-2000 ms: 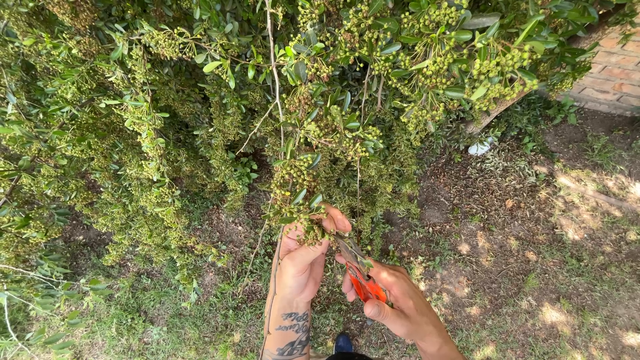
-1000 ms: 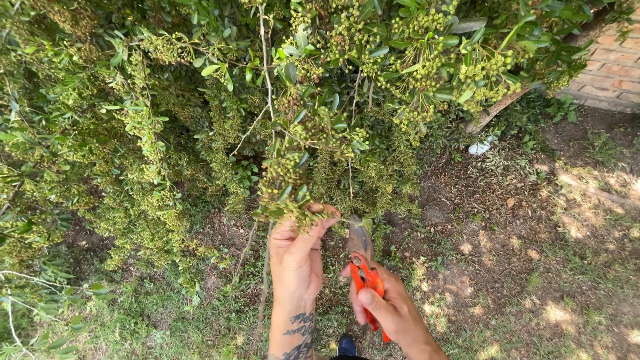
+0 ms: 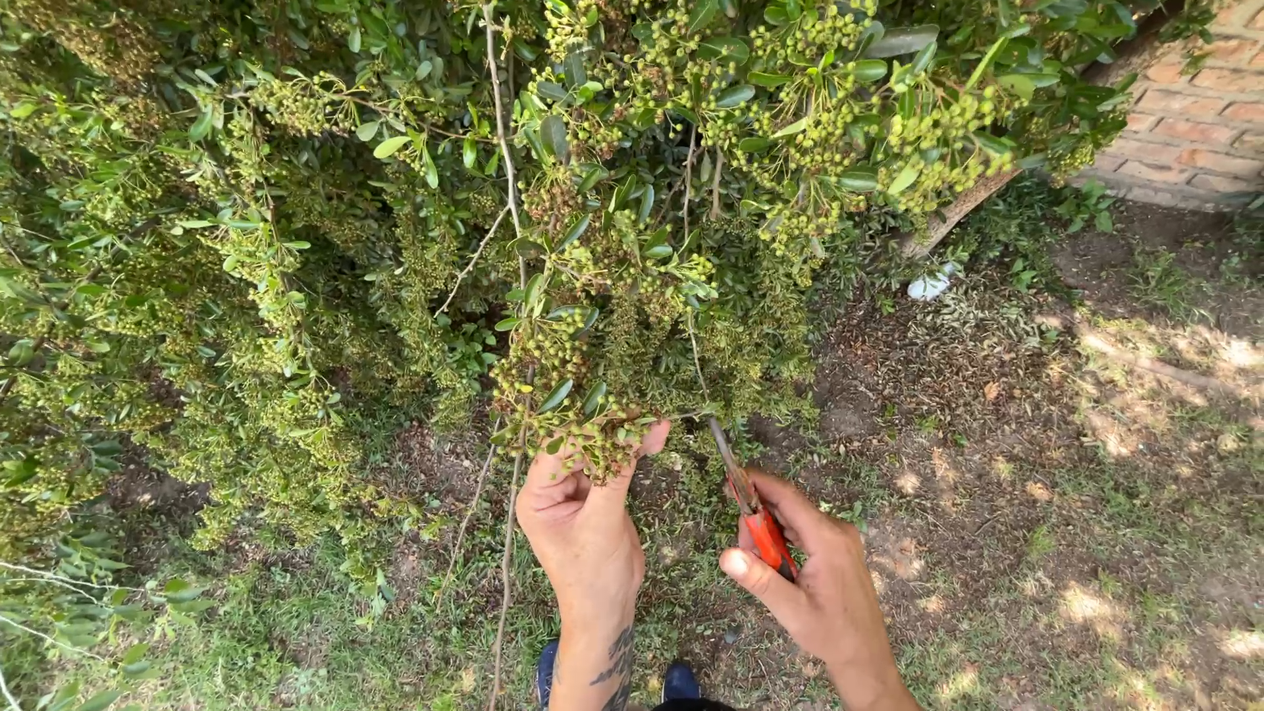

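Observation:
My left hand (image 3: 588,509) grips the lower end of a leafy shrub branch with green berry clusters (image 3: 592,434); its fingertips are partly hidden by the leaves. To its right, my right hand (image 3: 810,573) is closed around the red handles of pruning shears (image 3: 768,538). The shears' metal blades point up and left, their tip close to a thin twig (image 3: 697,360) beside the branch. Whether the blades touch that twig I cannot tell.
The dense berry-laden shrub (image 3: 247,247) fills the left and top. A long bare stem (image 3: 509,168) hangs by my left hand. A thick trunk (image 3: 958,212), a brick wall (image 3: 1195,123) and a white object (image 3: 930,284) are at the right. Blue shoes (image 3: 679,681) stand below.
The shears, near my left fingertips two seconds ago, are now farther right of them, seen more edge-on. My left hand still holds the berry branch.

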